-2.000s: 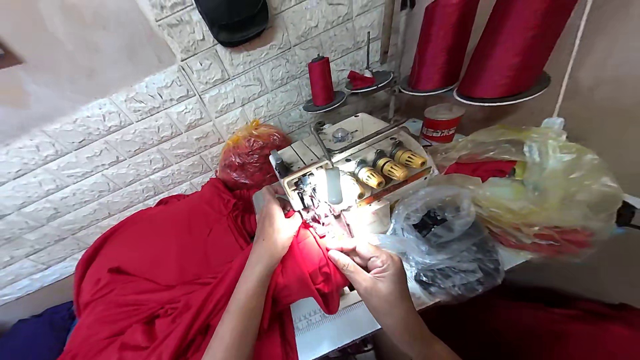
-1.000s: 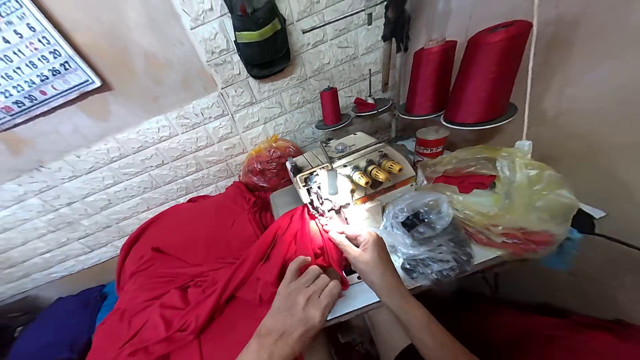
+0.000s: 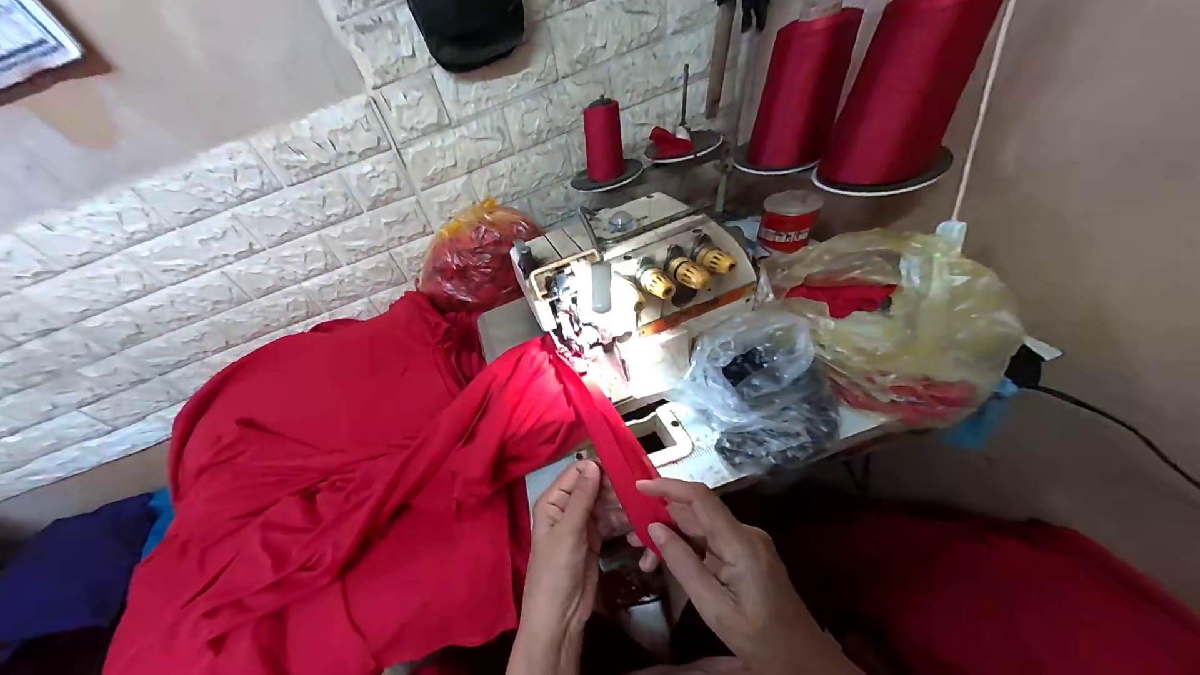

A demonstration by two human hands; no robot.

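Observation:
Red fabric [image 3: 356, 459] lies heaped over the left of the sewing table and runs up to the lit needle area of an overlock sewing machine [image 3: 647, 272]. From there a narrow folded red strip [image 3: 614, 445] stretches toward me. My right hand [image 3: 712, 553] pinches the strip's near end between thumb and fingers. Just left of it, my left hand [image 3: 569, 525] has thumb and forefinger together beside the strip; whether it grips anything is unclear, as its other fingers are partly hidden.
Red thread cones [image 3: 806, 89] stand behind the machine, with a smaller spool [image 3: 603, 141] and a red-labelled tub [image 3: 787, 222]. Right of the machine sit a clear bag of dark material [image 3: 764, 394] and a yellowish plastic bag [image 3: 923, 319]. Another bag [image 3: 478, 255] rests by the brick-patterned wall.
Both hands have come away from the needle area toward me. The red strip now extends out from the machine to my right hand.

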